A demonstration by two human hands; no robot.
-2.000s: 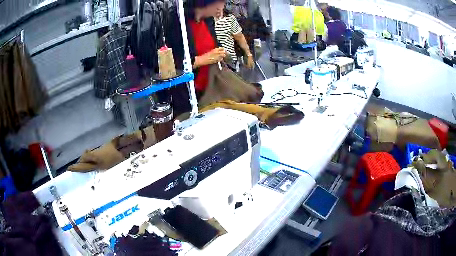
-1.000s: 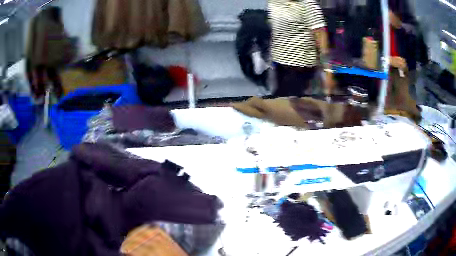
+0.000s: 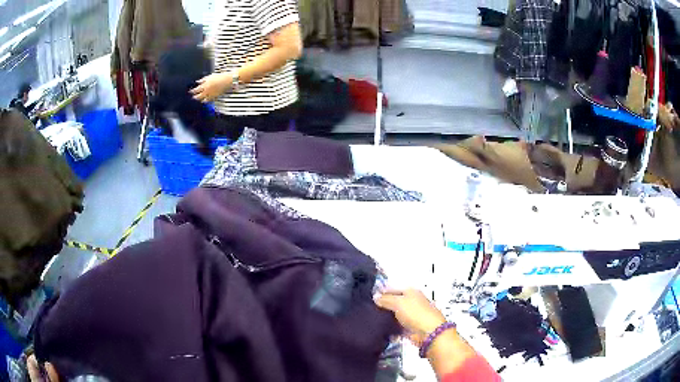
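Observation:
A large dark purple garment [image 3: 186, 291] lies spread over the near left of the white table, its smooth inner side up, with plaid showing at its edges. My right hand [image 3: 410, 312], with a purple beaded bracelet, holds the garment's right edge between thumb and fingers. My left hand [image 3: 42, 371] is at the lower left, cut off by the picture's edge, its fingers at the garment's left edge; most of it is hidden. The white sewing machine [image 3: 552, 272] stands to the right, with a pile of dark purple strips [image 3: 514, 326] beside its needle area.
A folded plaid piece with a purple patch [image 3: 303, 153] lies at the far table edge. A flat black rectangle [image 3: 580, 322] lies under the machine arm. A person in a striped shirt [image 3: 253, 60] stands beyond the table near a blue bin [image 3: 179, 163]. Brown garments [image 3: 33, 201] hang at left.
The view has swung left from the machine to the garment. My right hand now holds the garment's right edge, and my left fingers have come into view. The striped-shirt person appears farther left.

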